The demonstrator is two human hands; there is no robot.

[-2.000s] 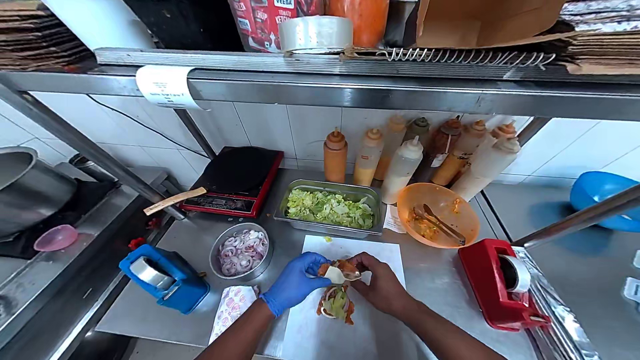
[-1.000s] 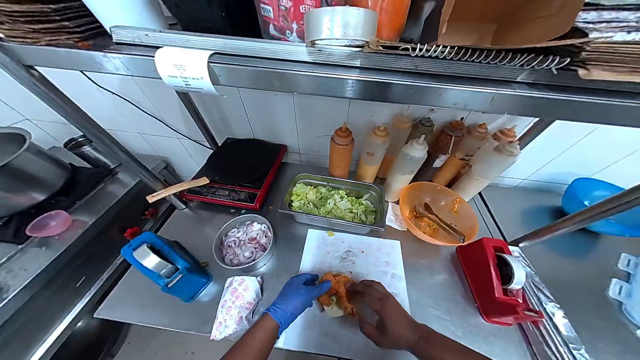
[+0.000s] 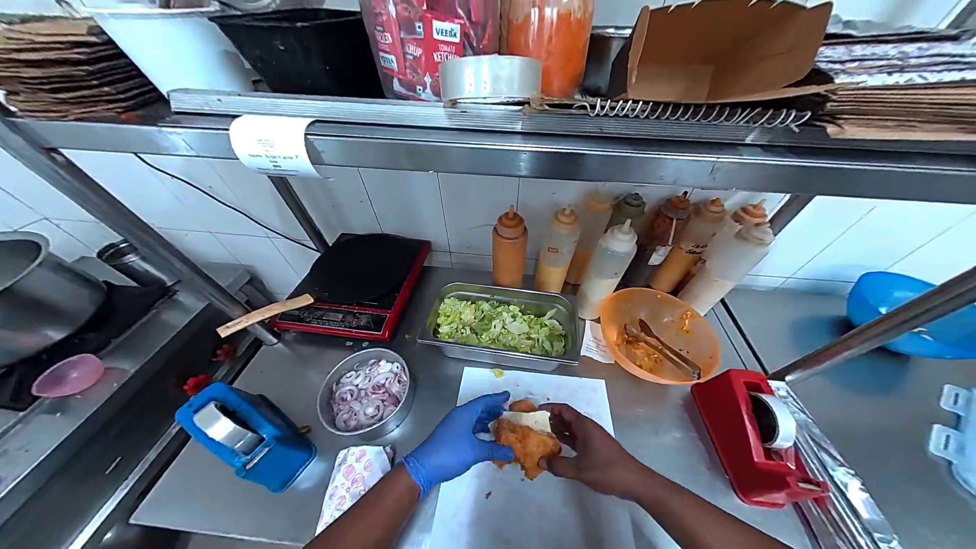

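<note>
My left hand point(image 3: 461, 438), in a blue glove, grips the left side of a piece of fried food point(image 3: 528, 446) with a golden crust. My bare right hand point(image 3: 591, 450) holds its right side. A pale slice point(image 3: 528, 421), perhaps cheese or bread, lies against the crust between my fingers. Beneath both hands is a sheet of white paper point(image 3: 526, 507) on the steel counter. Beyond the paper stands a steel tray of chopped lettuce point(image 3: 499, 326). A steel bowl of sliced onions point(image 3: 369, 393) is left of my gloved hand.
An orange bowl with tongs point(image 3: 659, 335) and a red tape dispenser point(image 3: 751, 438) stand at right. A blue tape dispenser point(image 3: 245, 436) and a patterned wrapped packet point(image 3: 354, 484) are at left. Behind are squeeze bottles point(image 3: 509, 250) and a red-black induction cooktop point(image 3: 358, 286). A steel shelf point(image 3: 503, 156) crosses above.
Two seconds ago green leaves and an orange filling showed at my hands; now the crusted piece and pale slice show, held between both hands. One second ago my right hand was slightly lower.
</note>
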